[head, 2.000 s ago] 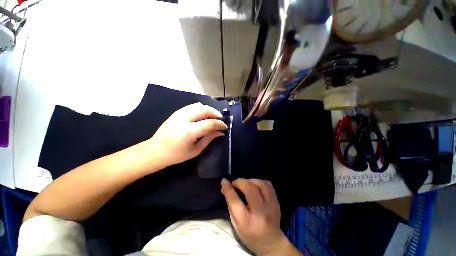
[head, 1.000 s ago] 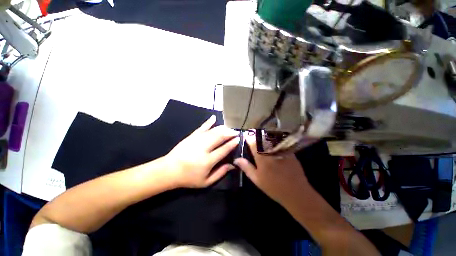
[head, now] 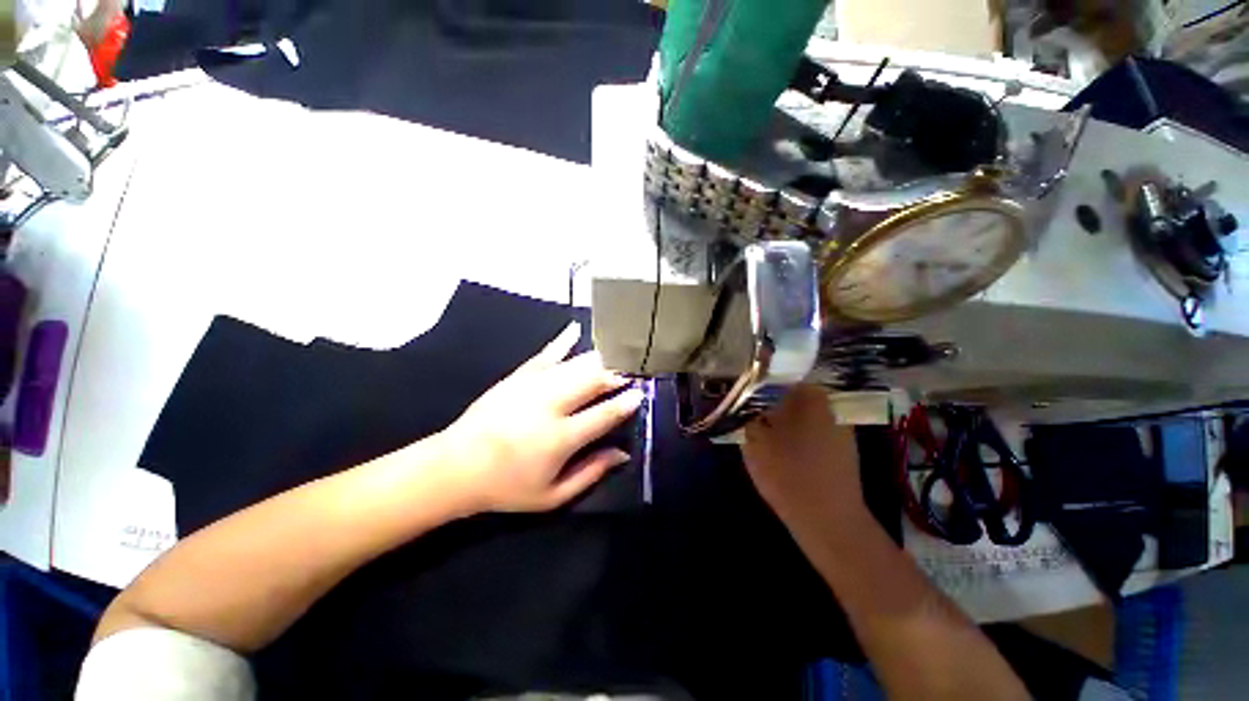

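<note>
A large dark garment panel (head: 343, 404) lies on the white table under the sewing machine head (head: 637, 322). A thin pale line (head: 648, 459) runs on the cloth toward the presser foot area. My left hand (head: 541, 431) lies flat on the panel, left of the line, with fingers spread and fingertips near the needle. My right hand (head: 799, 438) is right of the needle, its fingers partly hidden behind the chrome guard (head: 784, 315) and machine head; whether it holds anything cannot be told. The needle itself is hidden.
A wristwatch (head: 931, 258) hangs on the machine head beside a green tube-like object (head: 733, 75). Red- and black-handled scissors (head: 966, 479) lie at right, near dark pieces (head: 1089, 479) and a printed scale (head: 1000, 559). More dark cloth (head: 438, 62) lies at the far side. A purple item (head: 40, 388) is at left.
My right hand has moved from the near end of the line up beside the needle, then right behind the guard. My left hand stays on the panel. The camera view has shifted.
</note>
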